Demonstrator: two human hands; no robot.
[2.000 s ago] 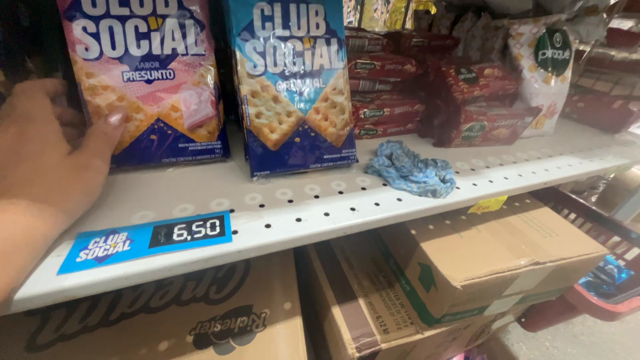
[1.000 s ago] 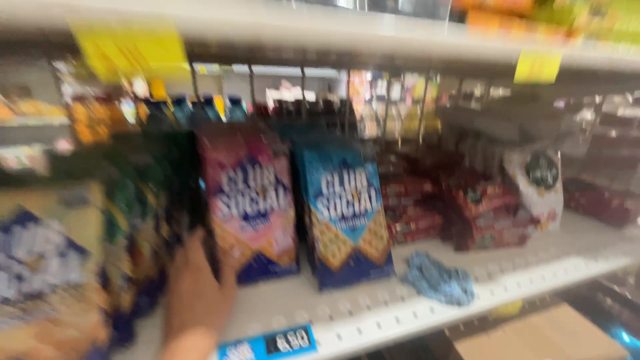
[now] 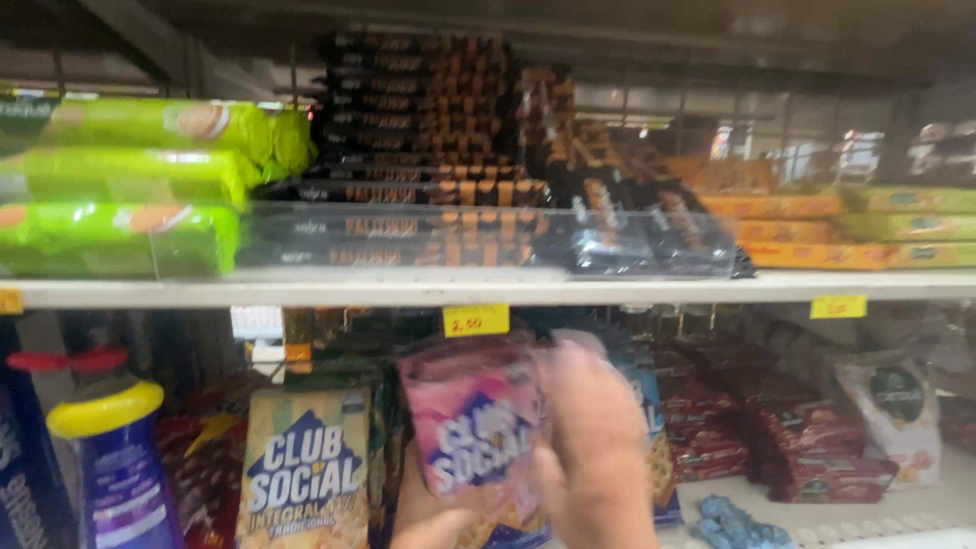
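Note:
A pink and blue Club Social cracker pack (image 3: 476, 427) stands tilted at the lower centre, between my two hands. My left hand (image 3: 431, 503) is at its lower left side, partly behind the pack and cut off by the bottom edge. Blurred by motion, my right hand (image 3: 595, 435) is raised along the pack's right side, in front of a blue Club Social pack (image 3: 659, 450). A beige Club Social pack (image 3: 305, 465) stands to the left. On the shelf at lower right lies a crumpled blue cloth (image 3: 740, 524).
Above runs a white shelf edge (image 3: 366, 293) with yellow price tags, holding green biscuit rolls (image 3: 130, 183) and stacked black packs (image 3: 366, 183) behind a clear guard. A blue bottle with yellow top (image 3: 114, 473) stands lower left; red packs (image 3: 816, 427) are at right.
The view has tilted up to the shelf above. My right hand has come into view at the pink pack's right side. My left hand was beside that pack in both earlier frames.

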